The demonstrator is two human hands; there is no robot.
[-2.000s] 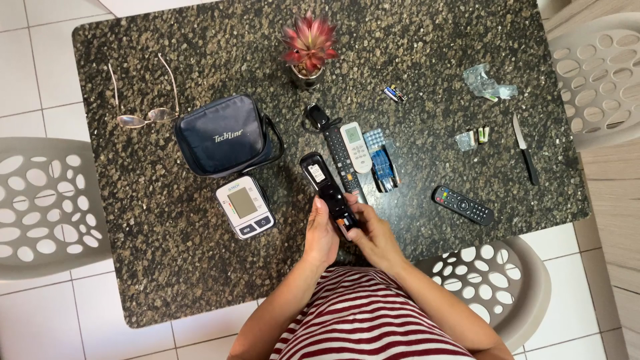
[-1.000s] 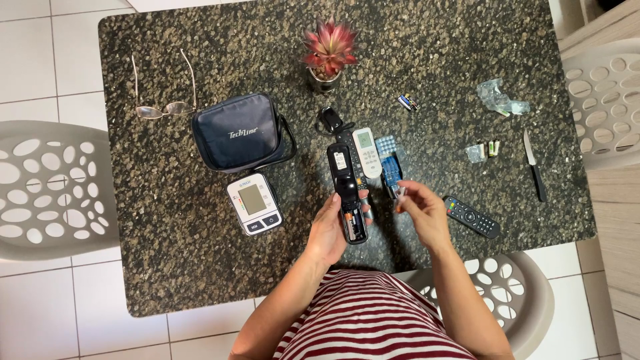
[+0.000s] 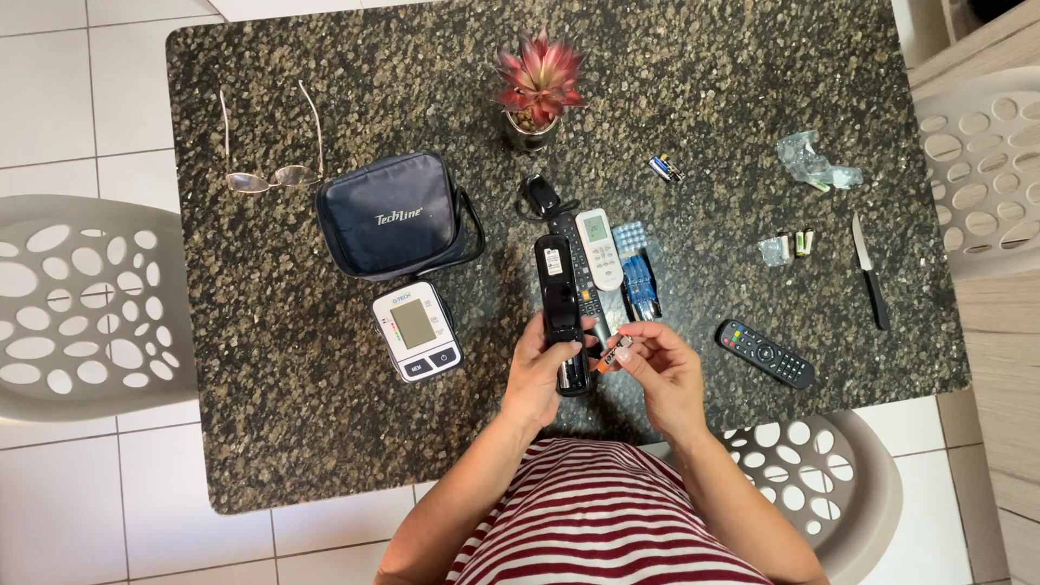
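My left hand (image 3: 538,366) holds a black remote control (image 3: 559,301), back side up, with its lower end uncovered. Beside it, the fingers of my right hand (image 3: 662,370) pinch small batteries (image 3: 615,352) with orange and dark casings; how many is hard to tell. Just beyond my hands lie another black remote control (image 3: 583,268), a white air-conditioner remote (image 3: 600,250), a blister pack of pills (image 3: 630,237) and a blue-and-black item (image 3: 642,284). To the right of my right hand rests a smaller black remote (image 3: 764,354).
Left on the granite table (image 3: 268,325) are eyeglasses (image 3: 272,177), a navy case (image 3: 390,215) and a blood pressure monitor (image 3: 418,331). A potted succulent (image 3: 539,85) stands at the back. Batteries (image 3: 666,168), plastic wrapping (image 3: 812,162), small batteries (image 3: 803,243) and a knife (image 3: 869,272) lie right.
Two seconds ago both hands were on the black remote; my right hand then moved away to the right of it. Now it is closer to the remote again, with batteries in its fingers.
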